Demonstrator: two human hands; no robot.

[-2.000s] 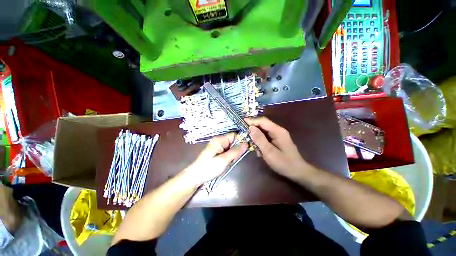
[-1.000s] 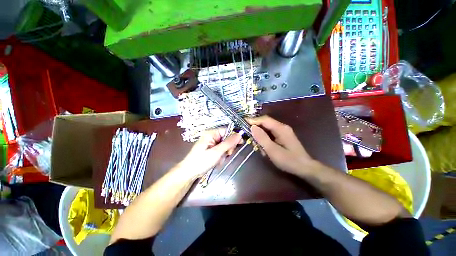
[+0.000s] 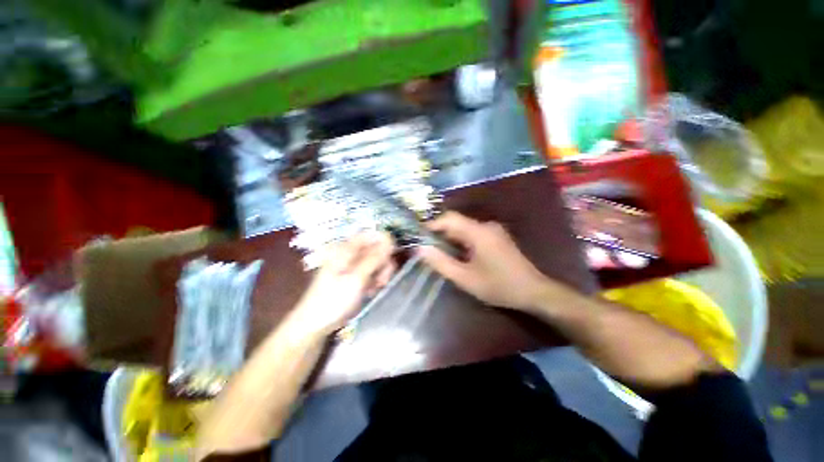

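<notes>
The frame is blurred. My right hand (image 3: 479, 262) holds the lower end of the narrow metal loading bar (image 3: 384, 206), which slants up and left over the cable pile (image 3: 330, 194). My left hand (image 3: 351, 275) is beside the bar, its fingers closed near its lower end; a thin cable seems to run down from them, but the grip is blurred. Several thin cables (image 3: 420, 293) hang from the bar over the red-brown work board (image 3: 542, 217). A separate cable bundle (image 3: 212, 316) lies on the board's left side.
The green upper platen (image 3: 316, 63) is above the grey machine bed (image 3: 492, 144). A cardboard box (image 3: 122, 302) stands at left. At right are the control panel (image 3: 592, 81), a red tray (image 3: 682, 217), a plastic bag (image 3: 723, 149) and a white bucket (image 3: 750, 307).
The whole view has shifted and tilted with head motion and is blurred. More cables now hang from the bar. The green platen had risen between the two earlier frames, baring the machine bed.
</notes>
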